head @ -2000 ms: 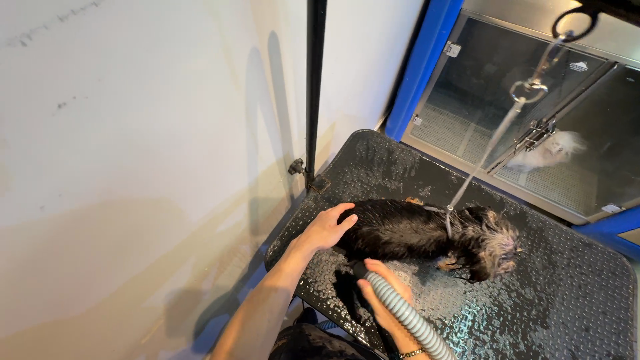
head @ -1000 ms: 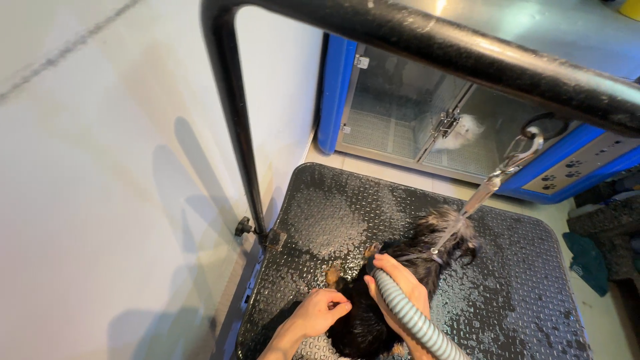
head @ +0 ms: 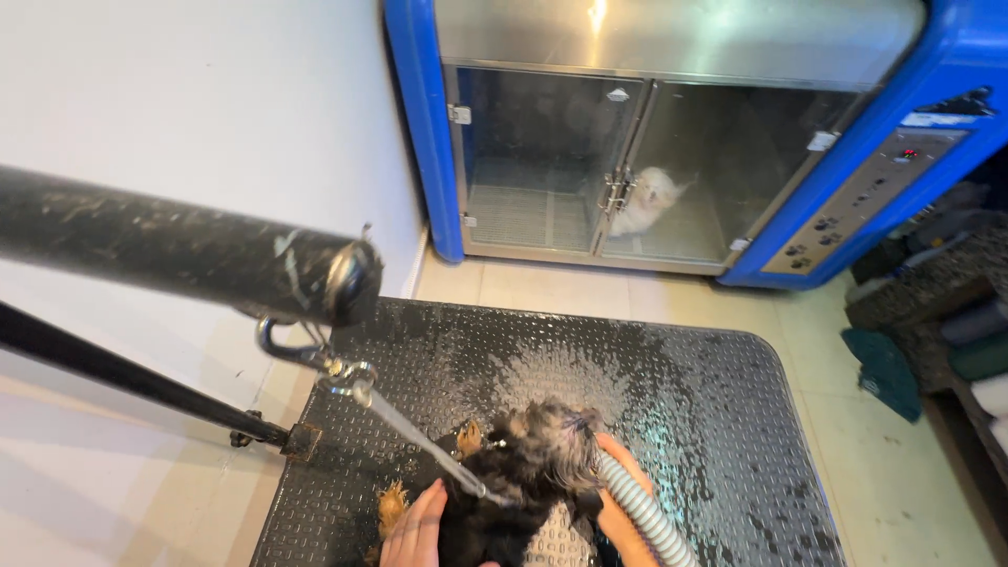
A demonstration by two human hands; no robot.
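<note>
A small wet dog [head: 504, 480] with a dark coat and greyish head fur is at the near edge of the view, on a black textured grooming table [head: 709, 409]. My left hand [head: 417, 524] lies against the dog's side, beside its tan paws. Beyond the dog's head, my right hand [head: 626, 496] holds a ribbed grey dryer hose [head: 642, 504]; the hose's front end is hidden behind the head. A clear loop leash [head: 425, 441] runs from the dog's neck up to a metal clip [head: 346, 374] on the black grooming arm [head: 181, 252].
A black support bar [head: 142, 386] clamps to the table's left edge, near a white wall [head: 197, 102]. Behind the table stands a blue and steel drying cabinet [head: 677, 39] with glass doors, a white dog [head: 650, 201] inside. Dark green cloth [head: 886, 374] lies on the floor at right.
The dog's head and the hose now point more toward the far side of the table. My left hand has gone from the dog's rear and paw area to its side. The view has shifted considerably.
</note>
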